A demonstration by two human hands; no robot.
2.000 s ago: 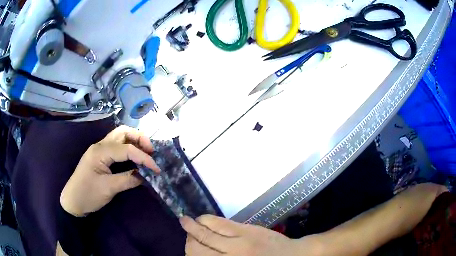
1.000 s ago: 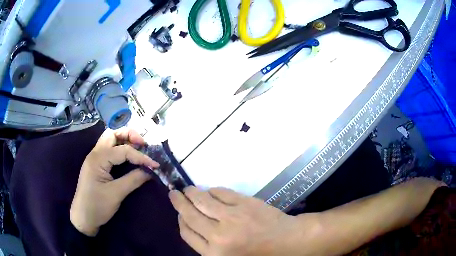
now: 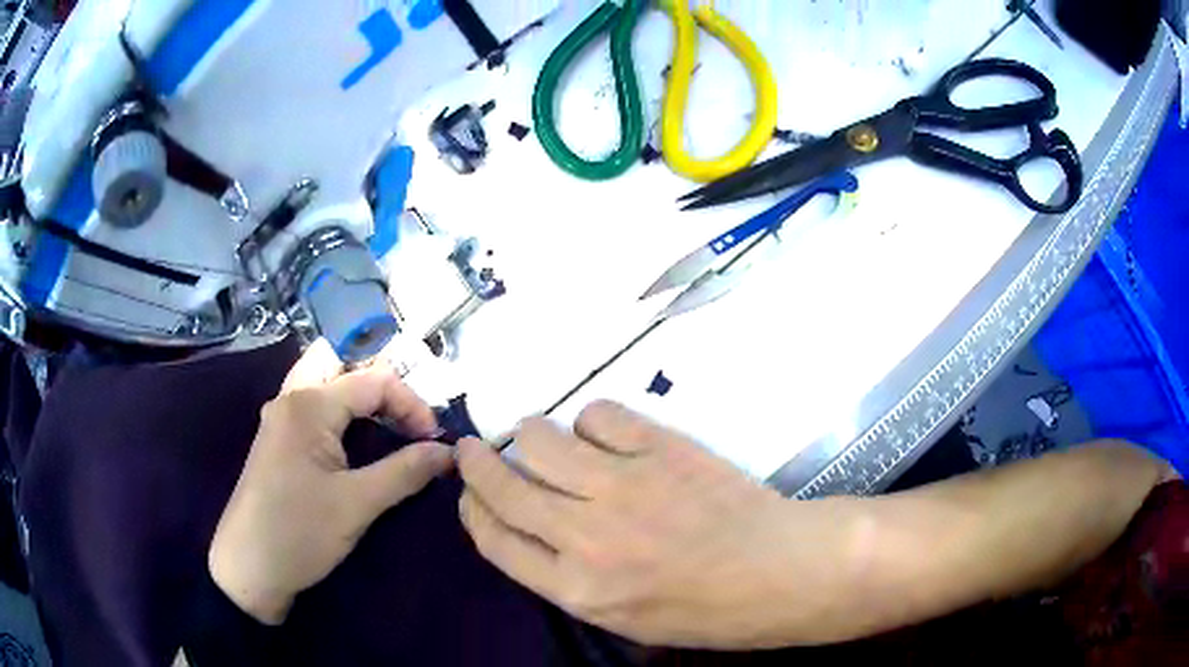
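Note:
The dark purple cloth lies at the left and hangs over the front of the white machine table into the lap. My left hand pinches the cloth edge between thumb and fingers, just below the grey-blue cylinder by the needle area. My right hand lies at the table's front edge, its fingertips on the same cloth edge, close to my left fingertips. A small dark end of the cloth shows above the fingertips. The plaid side is hidden under my hands.
The white sewing machine head stands at the left. Green and yellow handled scissors, black shears and blue snips lie at the back. A dark scrap lies mid-table. A ruler strip follows the front edge.
The plaid strip seen between my hands is now covered. My right hand has moved up and inward until its fingertips are beside my left ones. The camera view has shifted slightly.

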